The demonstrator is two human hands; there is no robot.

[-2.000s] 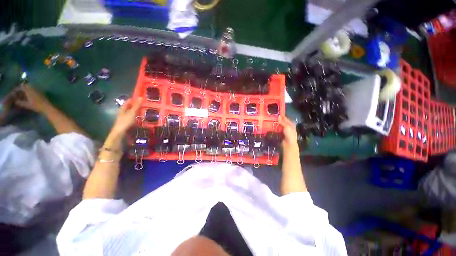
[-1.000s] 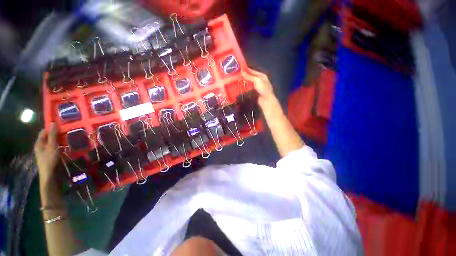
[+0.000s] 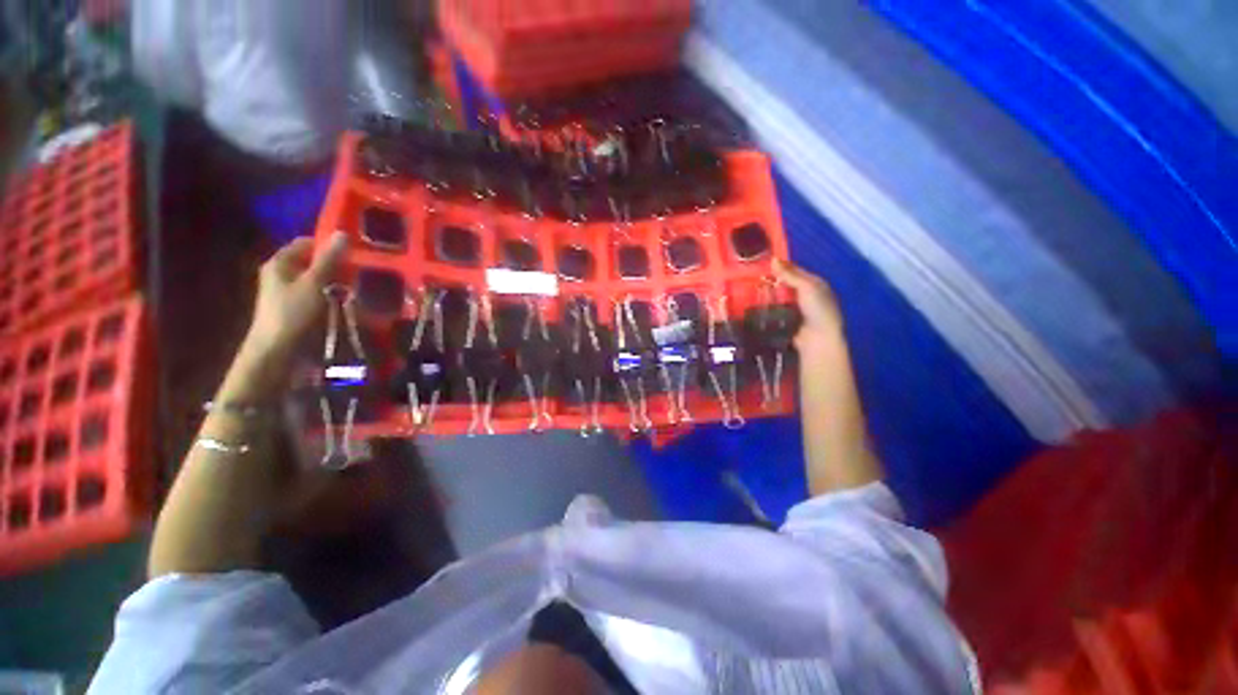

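Observation:
The red-orange loaded tray is held up in front of my chest, roughly level. My left hand grips its left edge and my right hand grips its right edge. Small dark square watch cases sit in its pockets. A row of black binder clips with silver wire handles runs along the near side. More clips lie dark and blurred along the far side. A white paper label lies on the tray's middle. The fingers under the tray are hidden.
Red trays with square pockets stand at the left. A stack of red trays is at the top. A person's pale clothing is blurred at upper left. Blue surfaces and a pale strip run along the right. Red material lies at lower right.
The view has turned away from the green bench to blue floor areas and stacked red trays. The loaded tray has moved along in both hands and is level again after tilting.

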